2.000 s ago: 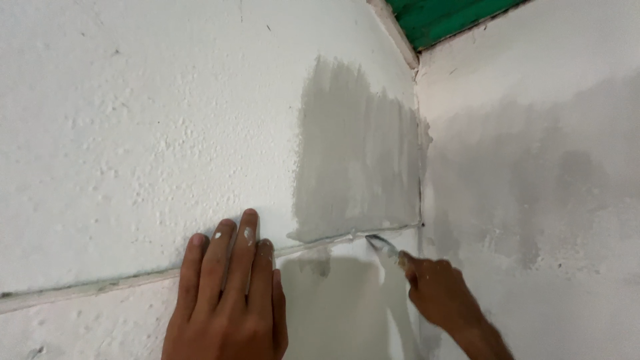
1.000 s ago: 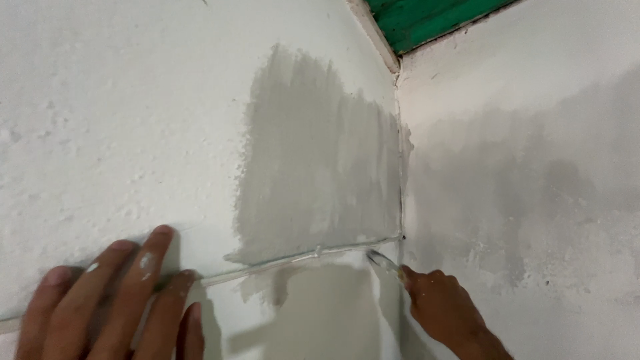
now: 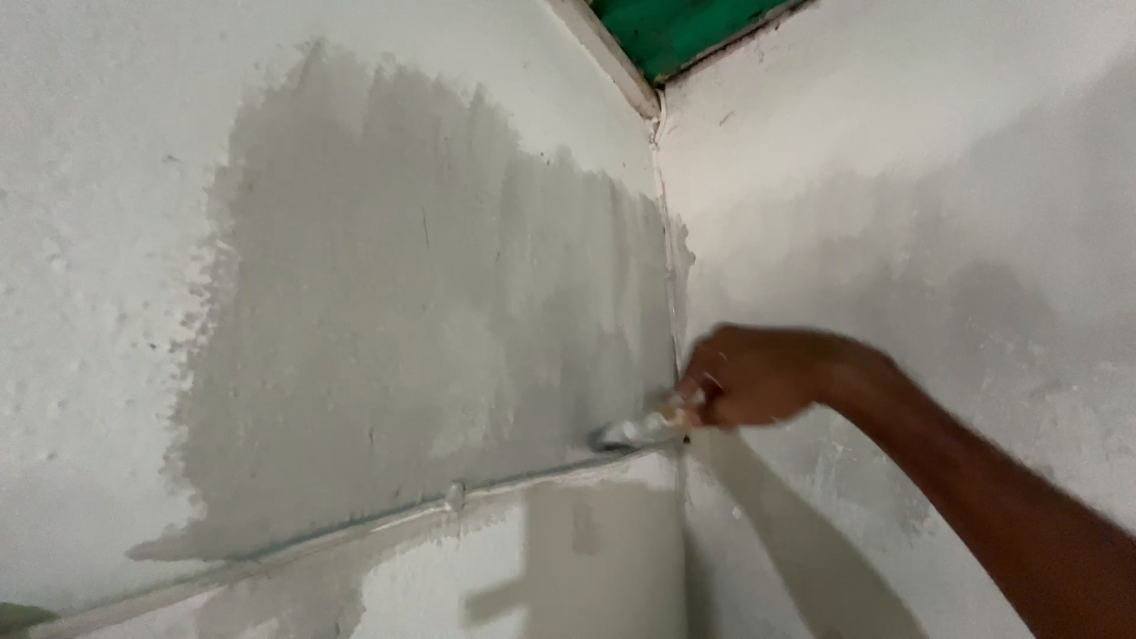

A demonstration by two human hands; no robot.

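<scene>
My right hand (image 3: 754, 377) grips the handle of a paintbrush (image 3: 635, 432), blurred by motion. Its dark bristles touch the left wall just above a thin painted cable (image 3: 524, 480), close to the room corner. A large grey-green painted patch (image 3: 373, 293) with ragged edges covers the left wall above the cable. My left hand is out of view.
The right wall (image 3: 887, 151) bears broad grey smears. A green panel (image 3: 683, 31) with a pale wooden trim (image 3: 608, 53) meets the corner at the top. Below the cable lies another grey-green patch (image 3: 612, 568), partly shaded.
My left hand, on the wall along the cable before, has gone out of view. My right hand has brought the brush from below the cable to just above it. The view has shifted.
</scene>
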